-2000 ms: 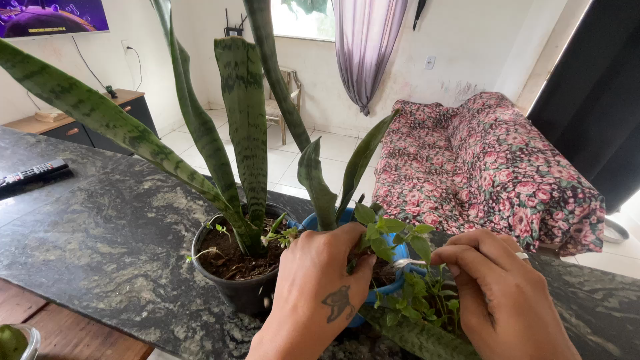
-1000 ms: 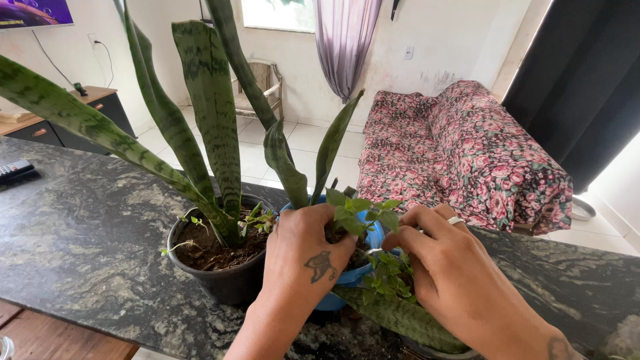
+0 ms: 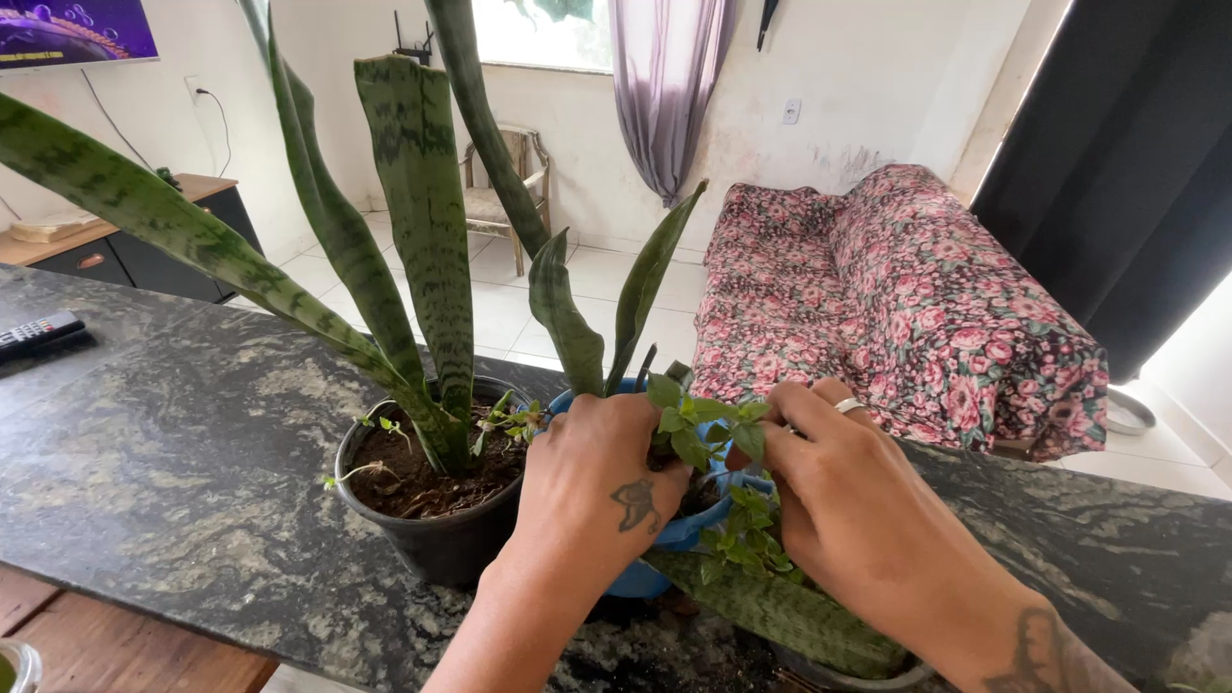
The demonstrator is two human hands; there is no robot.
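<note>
My left hand (image 3: 606, 472) reaches over a blue pot (image 3: 640, 577), its fingertips hidden among small leafy stems (image 3: 688, 423). My right hand (image 3: 837, 462) is at the right side of those stems, thumb and fingers bent around a sprig; its exact hold is partly hidden. Snake plant leaves (image 3: 568, 318) rise from the blue pot. Left of it stands a black plastic pot (image 3: 433, 549) with soil, tall snake plant leaves (image 3: 419, 212) and small sprouts. Below my right hand, more small-leaved greenery (image 3: 751, 539) and a broad snake plant leaf (image 3: 780, 611) lie over another dark pot (image 3: 857, 681).
The pots stand on a dark stone countertop (image 3: 192, 423). A remote control (image 3: 38, 332) lies at its left. A wooden surface (image 3: 115, 635) with part of a glass container (image 3: 19, 664) is at lower left. Beyond are a flower-covered sofa (image 3: 895, 318) and a chair (image 3: 505, 188).
My right hand has moved up from lower beside the greenery to the top sprig, its fingers now nearer my left hand. My left hand stays over the blue pot.
</note>
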